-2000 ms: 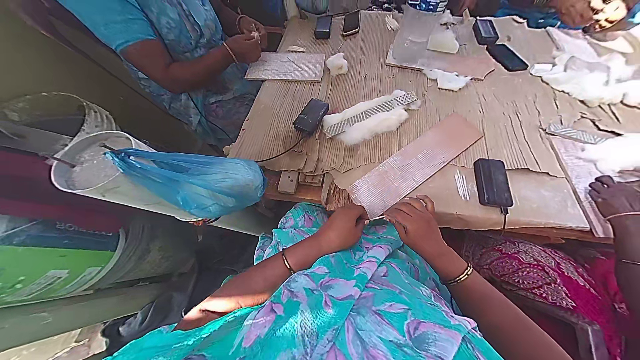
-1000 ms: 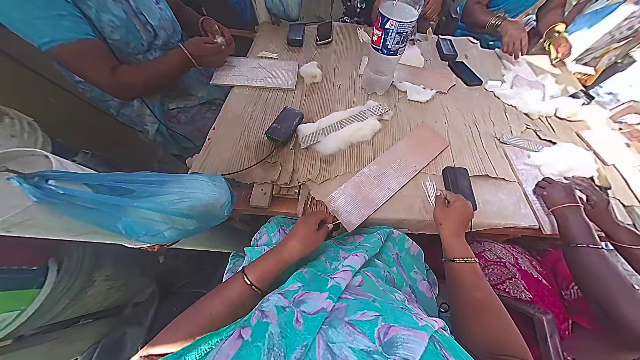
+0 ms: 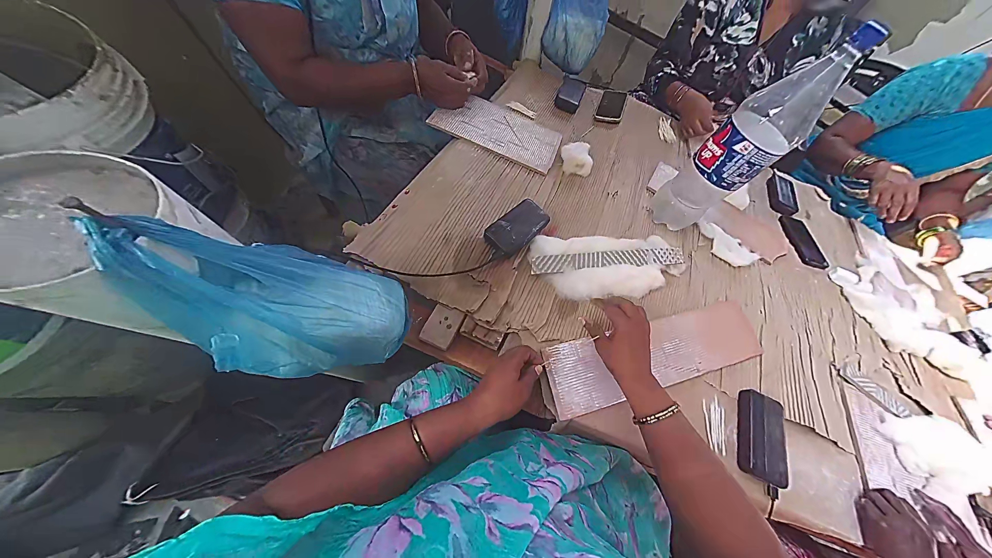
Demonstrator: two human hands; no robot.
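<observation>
My left hand (image 3: pixel 508 381) is at the near left end of a flat pinkish board (image 3: pixel 701 341) lined with thin pale strips. Its fingertips pinch one end of a thin pale stick (image 3: pixel 568 350). Over the board, my right hand (image 3: pixel 624 339) has thumb and fingers at the stick's other end. Just beyond lies a white cotton wad (image 3: pixel 604 283) with a patterned strip (image 3: pixel 597 260) across it. Several loose pale sticks (image 3: pixel 714 426) rest to the right of the board, beside a black device (image 3: pixel 762 439) with a cable.
A plastic bottle (image 3: pixel 725 163) stands on the corrugated cardboard (image 3: pixel 783 333) covering the table. A black box (image 3: pixel 515 226) with a cable sits beyond my hands. A blue plastic bag (image 3: pixel 271 294) hangs by a white bucket (image 3: pixel 147 194) at left. Other people's hands are around the table.
My right hand has moved left from the loose sticks beside the black device to the board, near my left hand. The bottle, absent from the oldest frame, stands on the table. The view has shifted.
</observation>
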